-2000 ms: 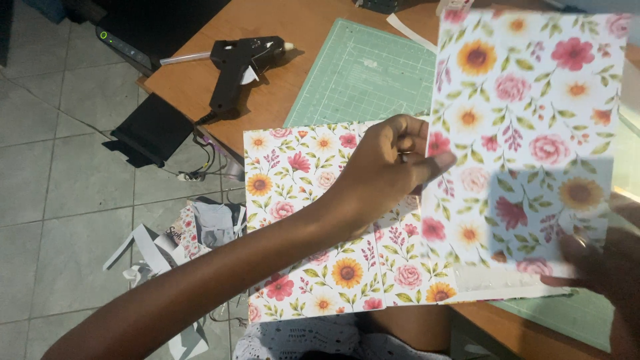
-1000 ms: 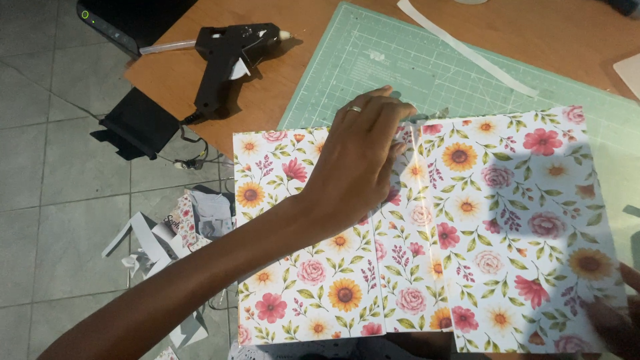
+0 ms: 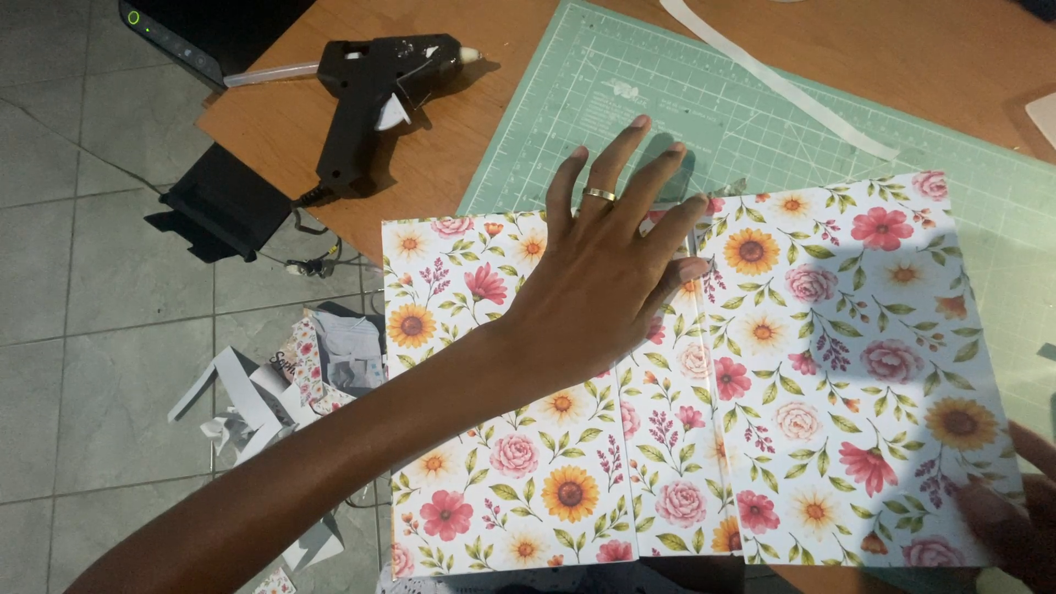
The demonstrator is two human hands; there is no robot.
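Note:
A floral-printed cover (image 3: pixel 511 462) with a narrow spine panel (image 3: pixel 672 462) lies opened out, its upper part over a green cutting mat (image 3: pixel 528 140). My left hand (image 3: pixel 606 264), a ring on one finger, rests palm down with fingers spread across the top of the spine and the left panel. At the lower right edge, my right hand (image 3: pixel 1011 503) holds the border of the right floral panel (image 3: pixel 825 363), thumb on top; it is dark and partly cut off by the frame. Fine creases or gaps run along both sides of the spine.
A black hot glue gun (image 3: pixel 363 107) with a glue stick lies on the wooden table (image 3: pixel 280 107) at upper left. A white paper strip (image 3: pixel 784 82) crosses the mat. Paper scraps (image 3: pixel 256 404) and a black device (image 3: pixel 219 202) with cables are beyond the table's left edge.
The right floral panel, raised two seconds ago, is now down beside the spine. My left hand has let go of its edge, and its fingers have spread flat. The view has shifted.

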